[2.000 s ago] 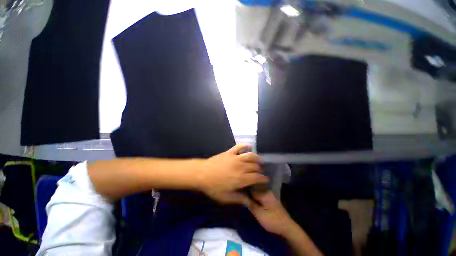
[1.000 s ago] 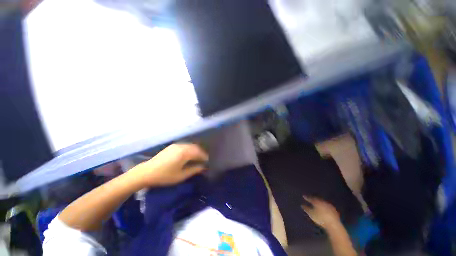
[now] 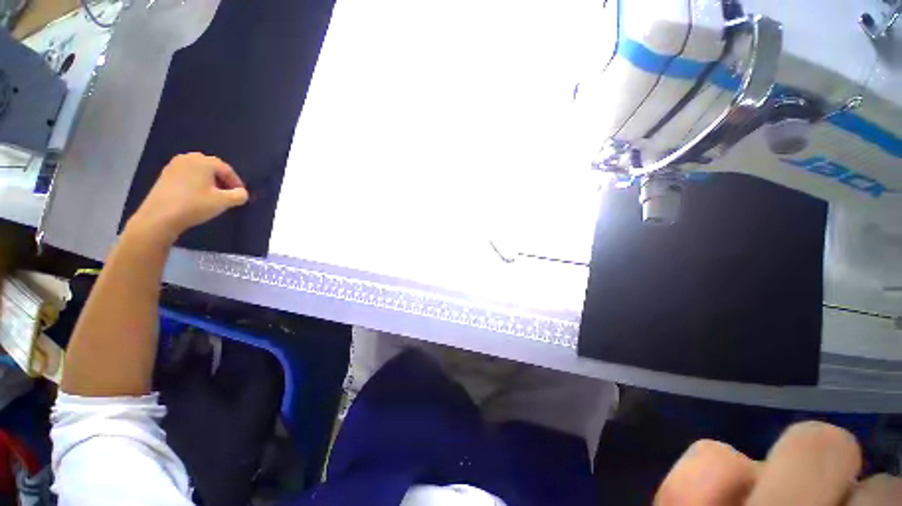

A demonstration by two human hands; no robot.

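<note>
A long black fabric panel (image 3: 232,109) with a curved upper-left edge lies flat at the left of the table. My left hand (image 3: 198,193) is over its lower part, fingertips pinched together on the cloth beside a faint crease. A squarer black panel (image 3: 707,287) lies flat at the right, its top partly under the sewing machine head (image 3: 692,79). My right hand (image 3: 762,474) is large and close to the camera at the bottom right, cut off by the edge. Only its knuckles or fingers show, and what it holds is hidden.
The white table's front edge carries a printed ruler strip (image 3: 396,296). A thin thread or wire lies left of the squarer panel. A grey board (image 3: 99,188) and another machine stand at far left. A blue-rimmed container (image 3: 282,366) with dark cloth is below the table.
The middle black panel is gone from the tabletop. My left hand has moved from the table's front edge to the left panel. My right hand now shows close to the camera. The view has swung back left.
</note>
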